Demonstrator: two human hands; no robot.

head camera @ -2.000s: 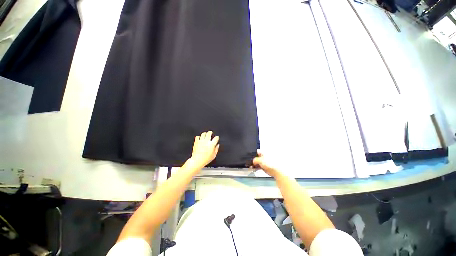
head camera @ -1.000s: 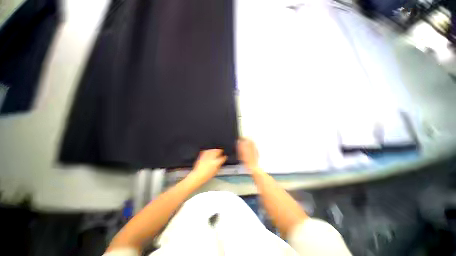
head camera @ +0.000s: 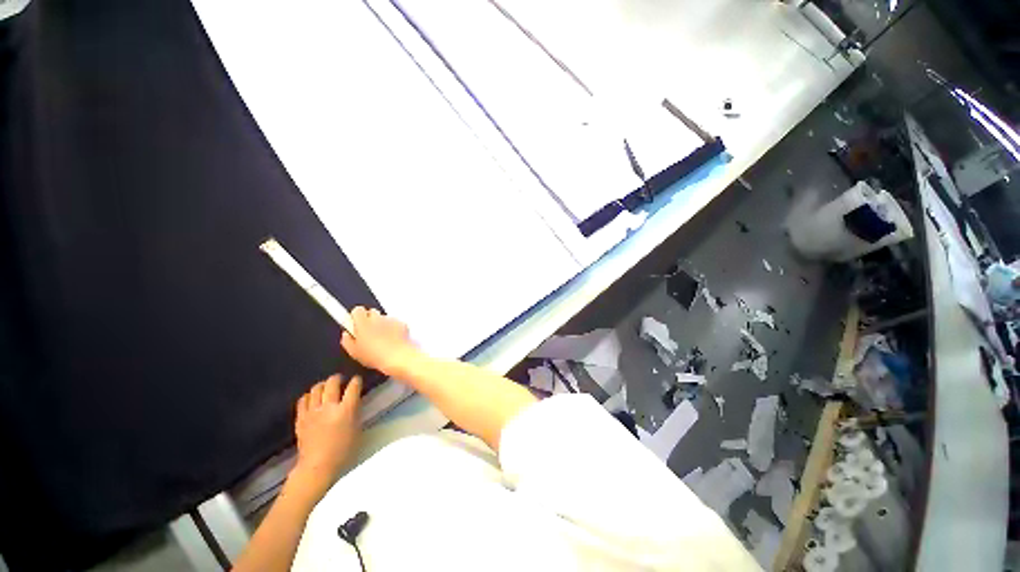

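The dark fabric (head camera: 145, 246) lies flat at the left, its straight right edge against the white paper (head camera: 324, 145). A short pale measuring strip (head camera: 304, 279) lies slanted on the fabric near that edge. My right hand (head camera: 378, 339) holds the near end of the strip at the fabric's near right corner. My left hand (head camera: 328, 422) rests palm down on the fabric's near edge, fingers slightly apart, with nothing in it. The end of the guide rail (head camera: 213, 534) shows below the fabric at the bottom left.
A second lay (head camera: 559, 123) with a dark lower edge (head camera: 652, 188) lies further right, with thin brown strips on it. The table's near edge runs diagonally to the upper right. Scraps (head camera: 725, 483) litter the floor; a white roll (head camera: 847, 223) and small rolls (head camera: 847, 492) stand beyond.
The view has turned right, showing more floor. The measuring strip is now in my right hand over the fabric. My left hand has stayed at the near fabric edge.
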